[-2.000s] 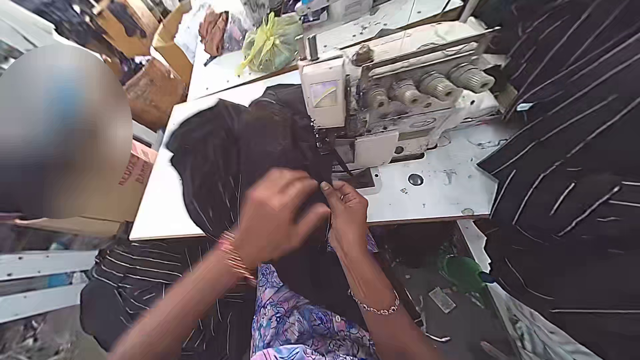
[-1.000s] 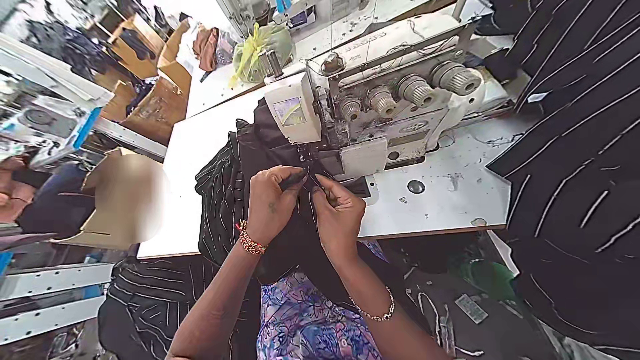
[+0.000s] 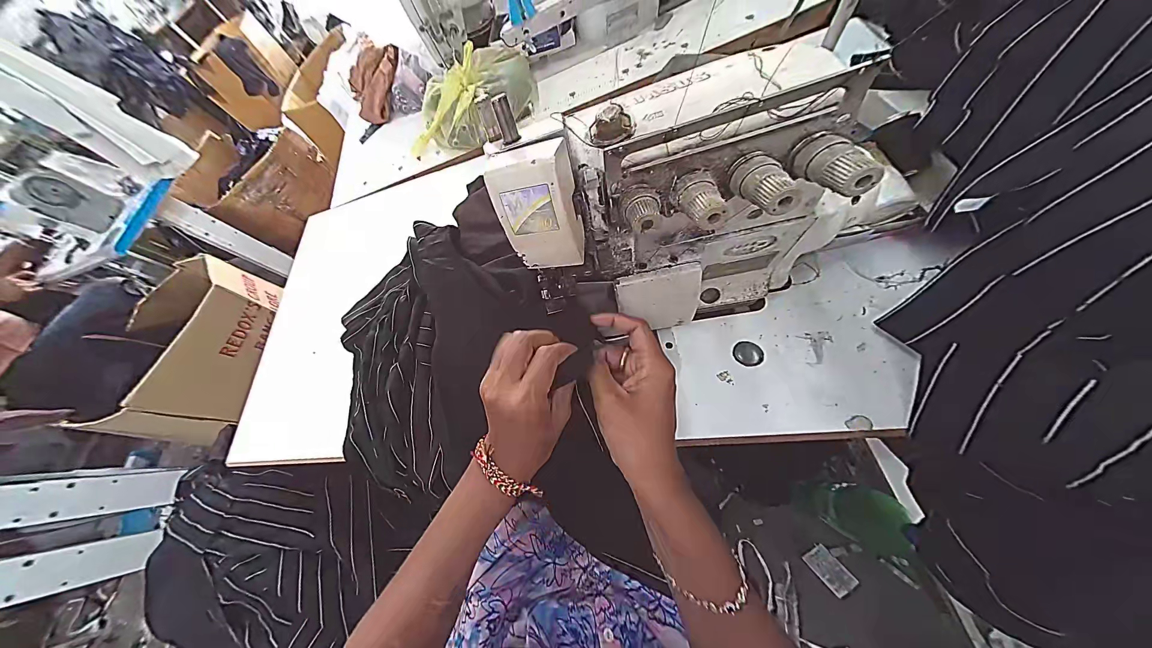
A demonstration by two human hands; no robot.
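Black pinstriped fabric (image 3: 450, 333) lies bunched on the white sewing table, with one part under the presser foot (image 3: 556, 290) of an overlock sewing machine (image 3: 720, 180). My left hand (image 3: 526, 400), with a braided bracelet at the wrist, grips the fabric just in front of the foot. My right hand (image 3: 634, 387), wearing a ring, pinches the fabric's edge between thumb and fingers, close to the right of the left hand. The needle itself is too small to make out.
More pinstriped fabric (image 3: 1035, 360) hangs at the right, and some (image 3: 270, 540) lies low at the left. A cardboard box (image 3: 193, 360) stands left of the table (image 3: 297, 360). A yellow-green plastic bag (image 3: 477, 99) sits behind the machine.
Two seconds ago my left hand was spread over the fabric; now its fingers are closed on it. The person's head at the left has gone from view.
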